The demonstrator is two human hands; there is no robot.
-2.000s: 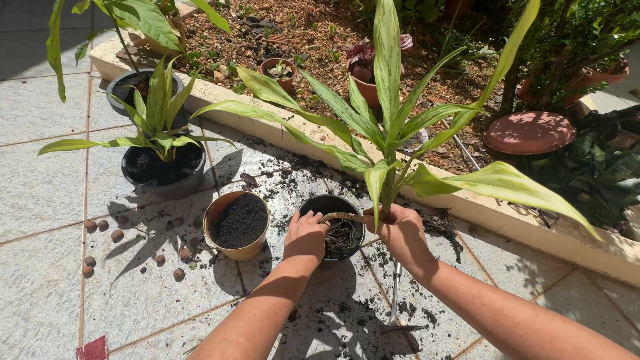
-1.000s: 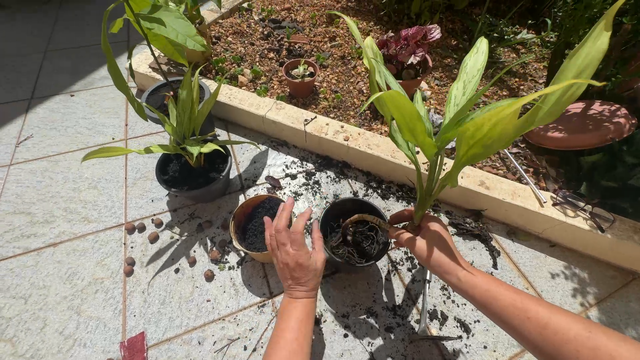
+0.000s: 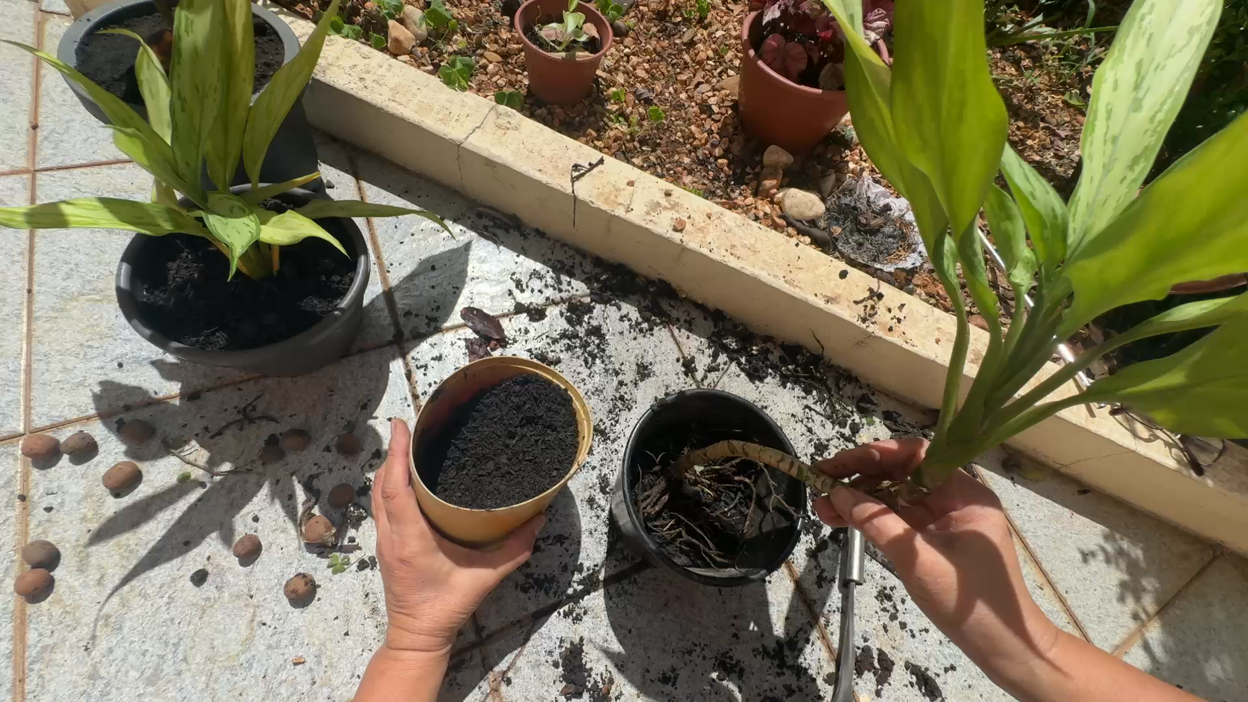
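My left hand (image 3: 439,556) grips a gold-coloured pot (image 3: 478,526) filled with dark soil (image 3: 507,444), fingers on its left side and thumb at its lower right. My right hand (image 3: 936,536) holds the base of a leafy plant (image 3: 1014,390) with long variegated leaves. From there its bare, bent stem (image 3: 756,450) arches left into a black plastic pot (image 3: 634,526), where roots (image 3: 721,507) spread over dark soil. Just below my right hand, a metal-handled tool (image 3: 850,604) lies beside the black pot; its lower end is out of view.
A potted variegated plant (image 3: 234,224) stands at left, before another dark pot (image 3: 283,49). Clay balls (image 3: 122,477) and spilled soil lie on the tiles. A cream masonry curb (image 3: 624,214) crosses diagonally; beyond it are gravel and terracotta pots (image 3: 563,58) (image 3: 790,97).
My left hand has moved from the black pot's rim to the gold-coloured pot and taken hold of it. My right hand keeps its hold on the plant. The view is now closer.
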